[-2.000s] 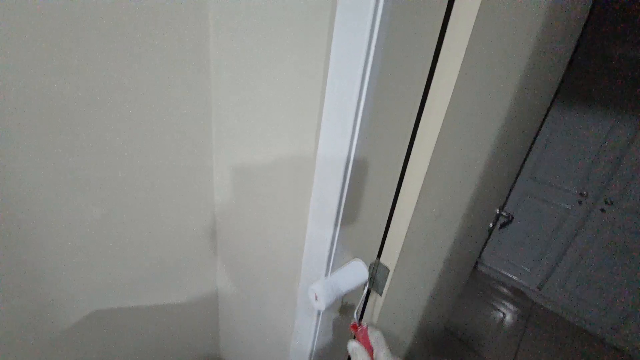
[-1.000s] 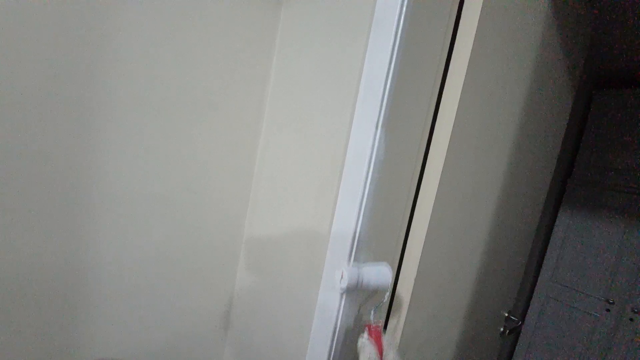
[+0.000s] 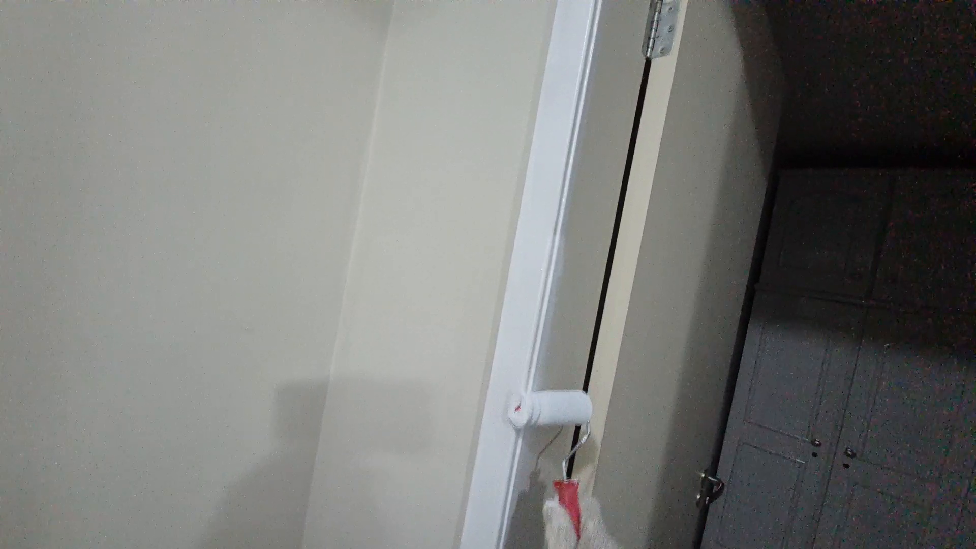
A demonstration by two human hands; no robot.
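Observation:
My right hand point(image 3: 583, 526), in an off-white knit glove, is at the bottom edge, shut on the red handle point(image 3: 568, 499) of a small paint roller. The white roller sleeve point(image 3: 557, 409) lies nearly level across the inner face of the door frame point(image 3: 572, 335), its left end at the edge of the white-painted casing point(image 3: 526, 259). A bent wire arm joins the sleeve to the handle. The casing looks bright white, while the jamb beside it is mostly beige. My left hand is not in view.
A beige door point(image 3: 686, 229) stands open on the right, with a metal hinge point(image 3: 660, 29) at the top and a handle point(image 3: 709, 488) low down. Beyond it are dark panelled cabinet doors point(image 3: 808, 366). Beige wall point(image 3: 191, 229) fills the left.
The roller has turned from a slant to nearly level, and its sleeve has moved from the casing onto the jamb. The view has tilted up, then shifted, and shows the upper hinge.

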